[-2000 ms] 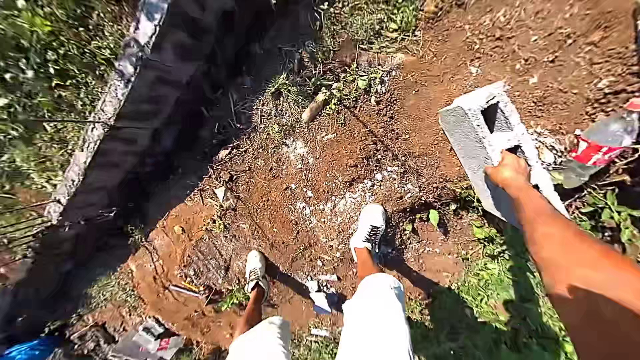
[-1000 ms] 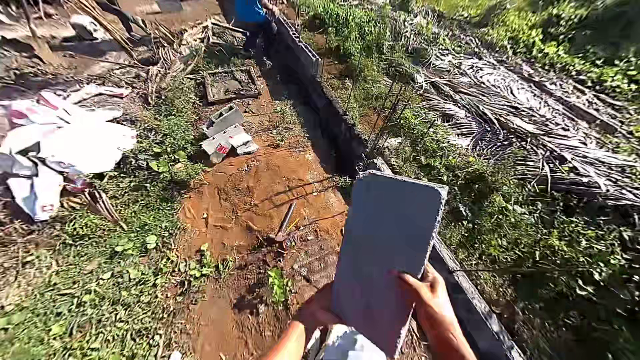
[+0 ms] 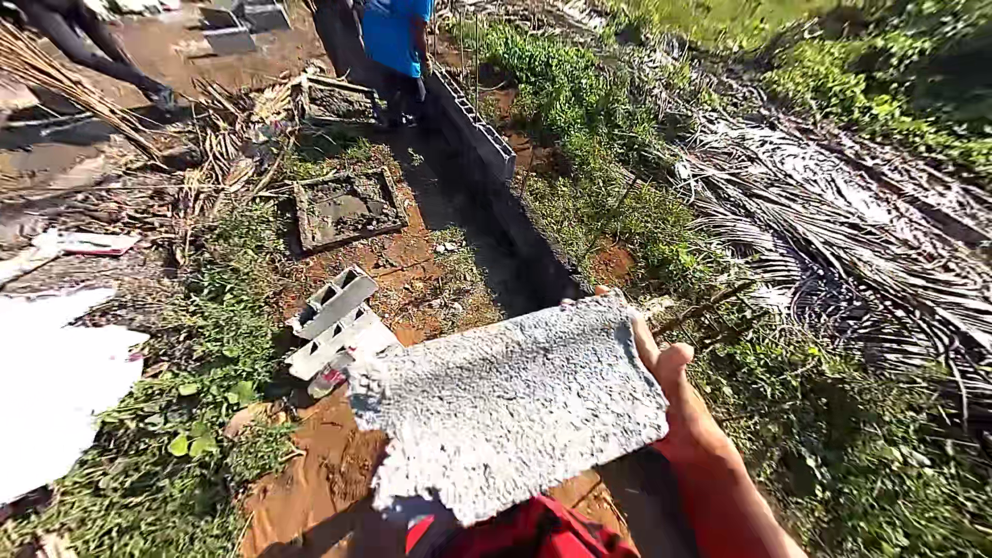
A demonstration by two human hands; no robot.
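Observation:
A grey concrete block [image 3: 511, 403] fills the lower middle of the head view, its rough face turned up and its left end jagged. My right hand [image 3: 682, 395] grips the block's right end, with the thumb along the edge. My left hand is not visible; the block and the red cloth [image 3: 535, 531] below it may hide it. Past the block, a low concrete block wall [image 3: 473, 128] runs along a dark trench.
More hollow blocks [image 3: 341, 310] lie on the ground at left, near a wooden frame [image 3: 353, 205] holding wet mortar. A person in a blue shirt [image 3: 395, 35] stands by the wall. Dry palm fronds [image 3: 821, 232] cover the right side; white sacks [image 3: 62, 380] lie at left.
The block was on the ground under my right hand, then held up in both hands; now it lies more level, rough face up. The view has swung up and forward along the wall.

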